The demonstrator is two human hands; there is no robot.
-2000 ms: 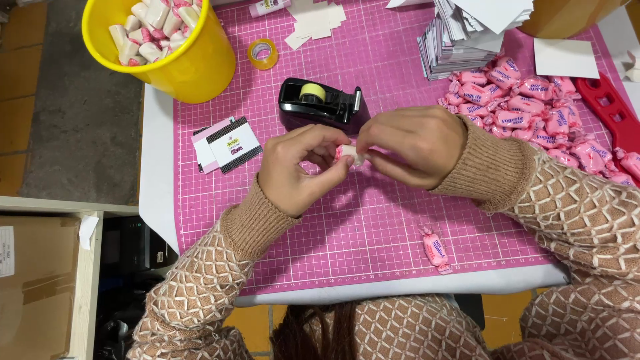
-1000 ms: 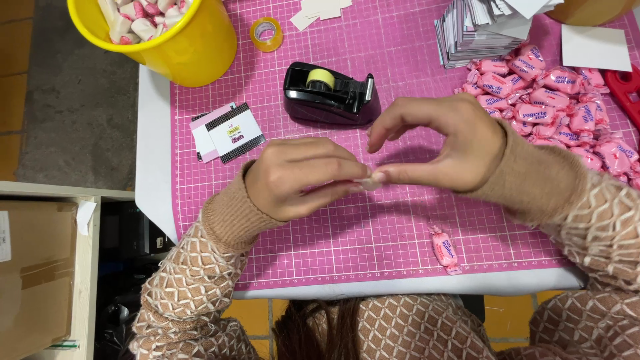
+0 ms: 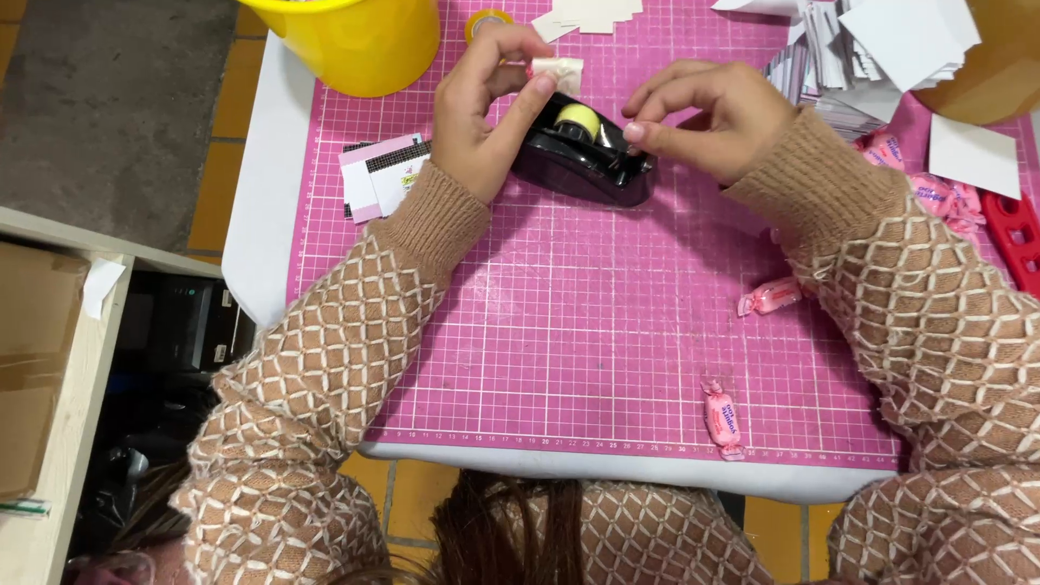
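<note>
Between its thumb and fingers, my left hand [image 3: 491,110] holds a candy wrapped in a white paper strip [image 3: 561,73], pink at its left end. The black tape dispenser [image 3: 577,166] with a yellow-cored roll stands just below and right of that hand. My right hand [image 3: 699,114] is at the dispenser's cutter end, thumb and forefinger close together; whether tape is between them cannot be made out. One pink wrapped candy [image 3: 721,421] lies near the mat's front edge, another [image 3: 770,296] beside my right sleeve.
A yellow bucket [image 3: 366,49] stands at the back left, near a tape roll [image 3: 487,24] and printed cards [image 3: 378,183]. Paper stacks [image 3: 902,49], more pink candies [image 3: 942,195], a white card [image 3: 975,154] and a red plastic tool [image 3: 1016,236] are on the right. Everything rests around a pink cutting mat [image 3: 552,349].
My hands have moved apart. The left has gone up and away with the wrapped candy, and the right is now at the tape dispenser's cutter. The dispenser sits more tilted.
</note>
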